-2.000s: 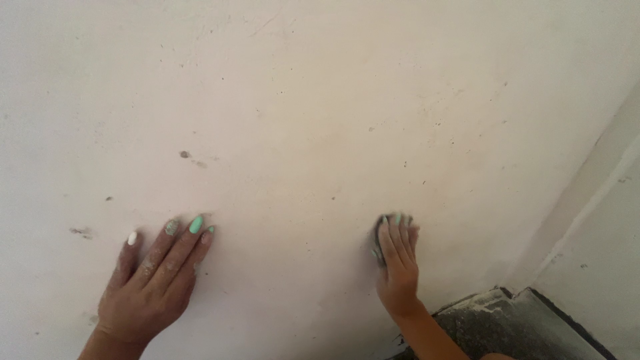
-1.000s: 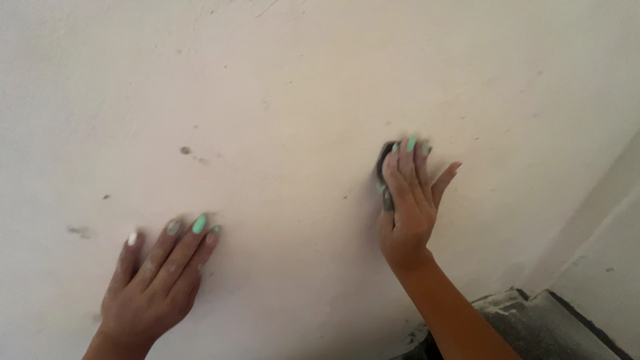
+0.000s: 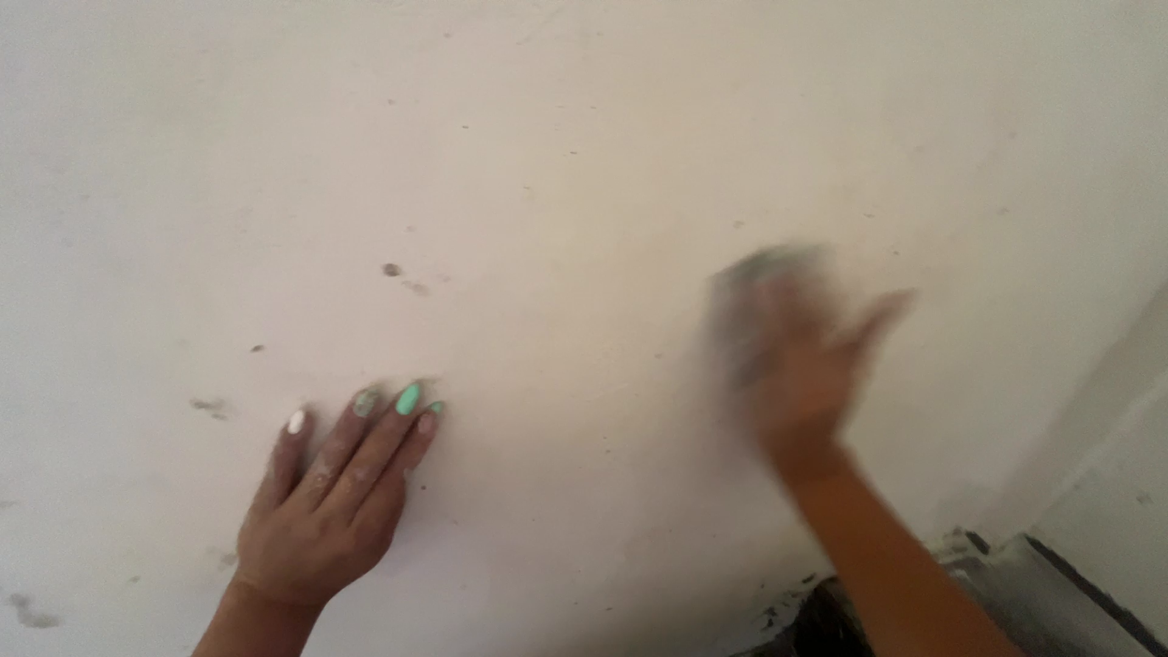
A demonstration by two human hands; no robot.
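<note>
My left hand [image 3: 328, 511] lies flat on a pale plastered wall [image 3: 566, 274], its fingers apart and dusted with white powder, with nothing in it. To the right, my right hand [image 3: 803, 374] is blurred by motion. Under its fingers is a dark, flat pad or piece of abrasive [image 3: 735, 315], pressed against the wall; blur hides its exact kind. The right thumb sticks out to the side. Small dark marks, one of them a round spot [image 3: 391, 270], dot the wall above my left hand.
At the right, the wall meets another pale wall [image 3: 1113, 511] in a corner. Below, a dusty grey surface with dark edges [image 3: 1031, 593] lies behind my right forearm, beside a dark gap or object [image 3: 826, 620].
My right hand, with the dark pad, has moved up the wall from its lower place two seconds ago, and its thumb has spread out. My left hand has stayed in place on the wall.
</note>
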